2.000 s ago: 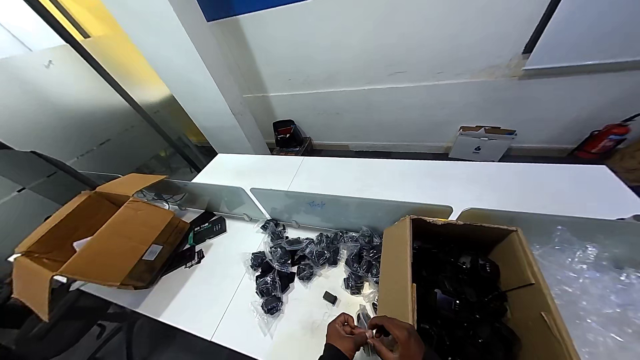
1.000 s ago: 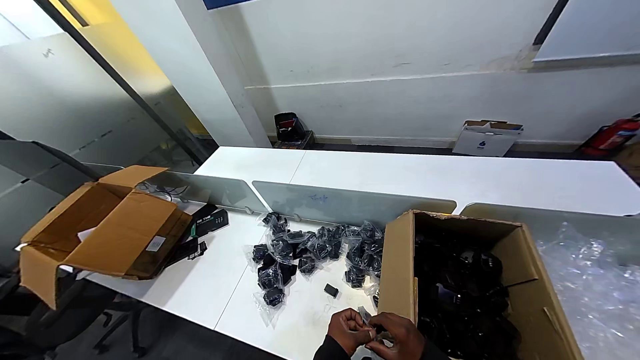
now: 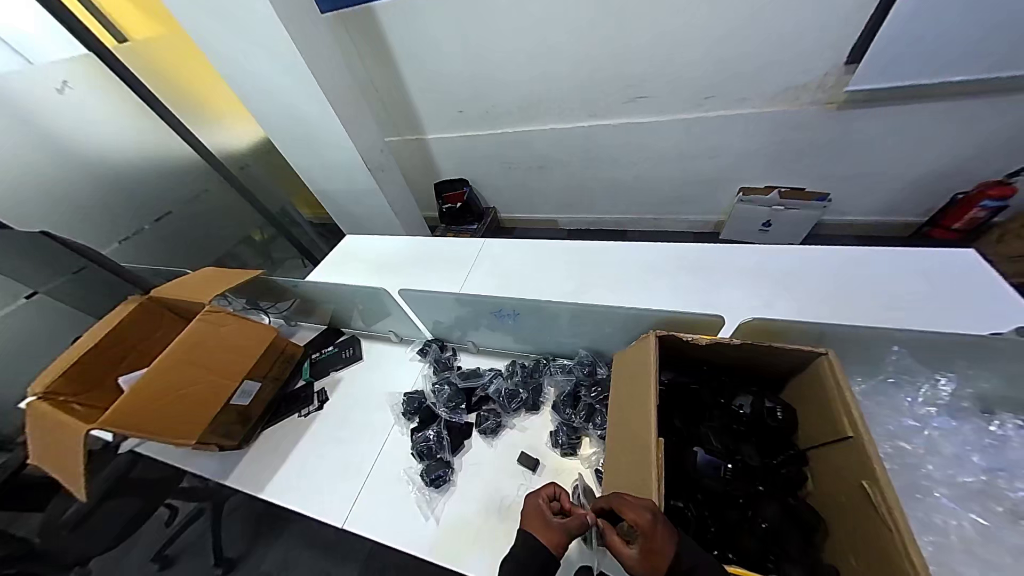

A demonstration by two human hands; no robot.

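Note:
My left hand (image 3: 554,516) and my right hand (image 3: 634,530) meet at the desk's front, their fingertips pinching a small clear plastic bag (image 3: 586,494) between them. What the bag holds is hard to make out. A small black block (image 3: 528,462) lies bare on the white desk just beyond my left hand. Farther back, several black items in clear plastic bags (image 3: 448,396) lie in a loose heap. Right beside my right hand stands an open cardboard box (image 3: 632,424), filled with dark items (image 3: 736,472) that look like black devices.
An empty-looking open cardboard box (image 3: 192,376) lies tilted at the left, with black printed boxes (image 3: 334,358) beside it. Clear plastic wrap (image 3: 936,448) is piled at the right. A low glass divider (image 3: 560,320) runs along the desk's back; a fire extinguisher (image 3: 972,210) stands by the wall.

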